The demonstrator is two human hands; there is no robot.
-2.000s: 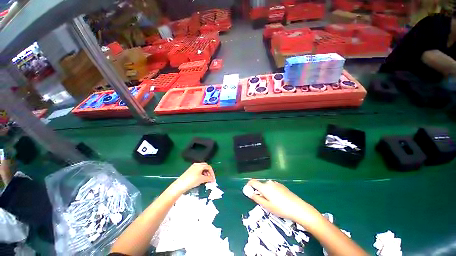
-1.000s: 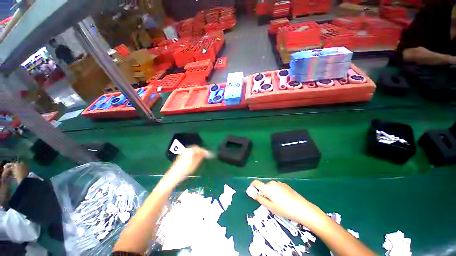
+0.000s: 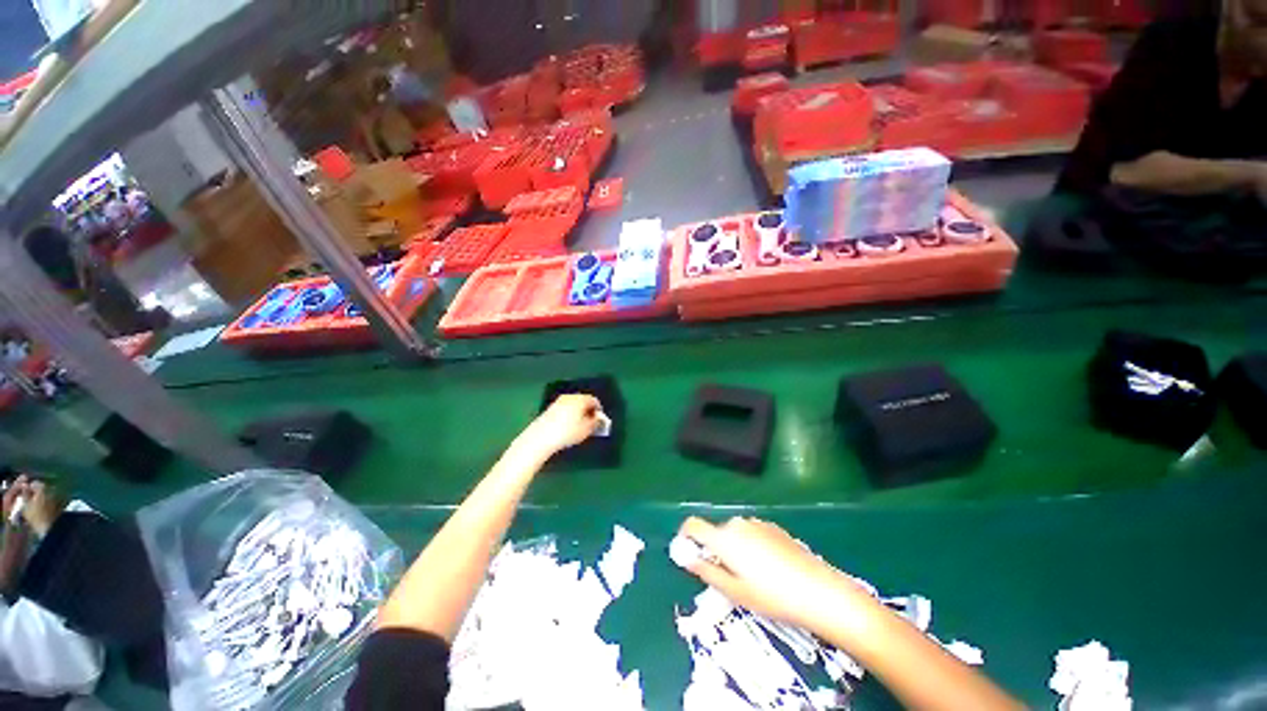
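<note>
My left hand (image 3: 567, 422) is over an open black box base (image 3: 606, 447), its fingers closed on a small white paper piece (image 3: 602, 425) at the box's opening. My right hand (image 3: 734, 558) is above the pile of white corded accessories (image 3: 757, 653), its fingers closed on one white accessory (image 3: 685, 551) with a round end. The white paper pile (image 3: 539, 632) lies between my forearms. A black insert (image 3: 727, 427) with a rectangular cut-out and a closed black box lid (image 3: 916, 421) stand to the right of the box base.
A clear plastic bag of white accessories (image 3: 285, 583) is at left. Another black box (image 3: 1152, 389) at right holds white accessories. Red trays (image 3: 848, 288) line the far side, with printed cartons (image 3: 868, 195) on one. A metal post (image 3: 323, 229) stands far left. Other people are at both edges.
My left hand has moved forward from the paper pile to the open box base. The boxes and insert have shifted right across the view. My right hand has stayed over the accessory pile.
</note>
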